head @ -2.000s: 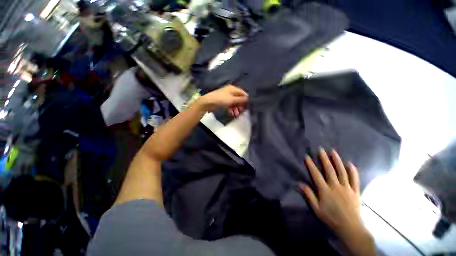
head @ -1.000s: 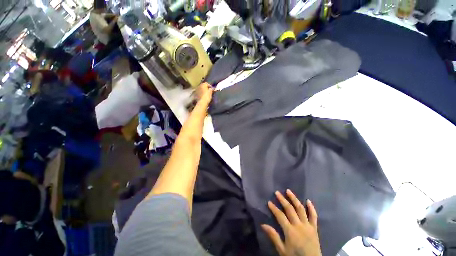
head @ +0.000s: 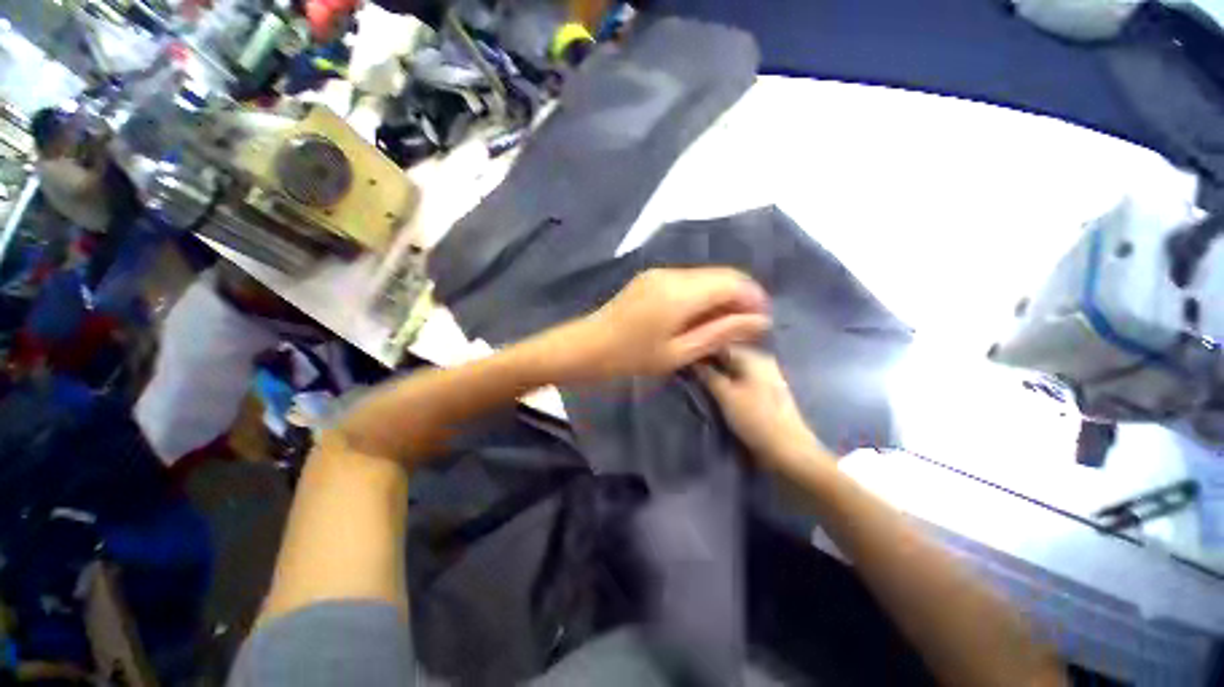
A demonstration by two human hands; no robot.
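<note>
My left hand [head: 685,320] and my right hand [head: 752,389] meet over the dark grey fabric at the table's front edge. They pinch a bunched part of the sewn garment part [head: 671,443], which hangs down towards the lap; the fingertips are blurred and partly hidden. The same grey cloth spreads on the table behind the hands. A stack of cut panels [head: 611,128] lies flat, reaching to the back left. The white industrial lockstitch machine [head: 1107,302] with a blue stripe stands at the right, apart from the cloth.
A beige-yellow second sewing machine [head: 329,175] stands at the left. Navy cloth [head: 913,47] lies at the back. Dark snips [head: 1148,506] lie at the right near the front edge. Cloth piles and scraps crowd the left, with a person at the far left.
My left hand has come back from the far left end of the panels to the middle. My right hand has lifted off the flat cloth and joined it. The cloth between them is now bunched.
</note>
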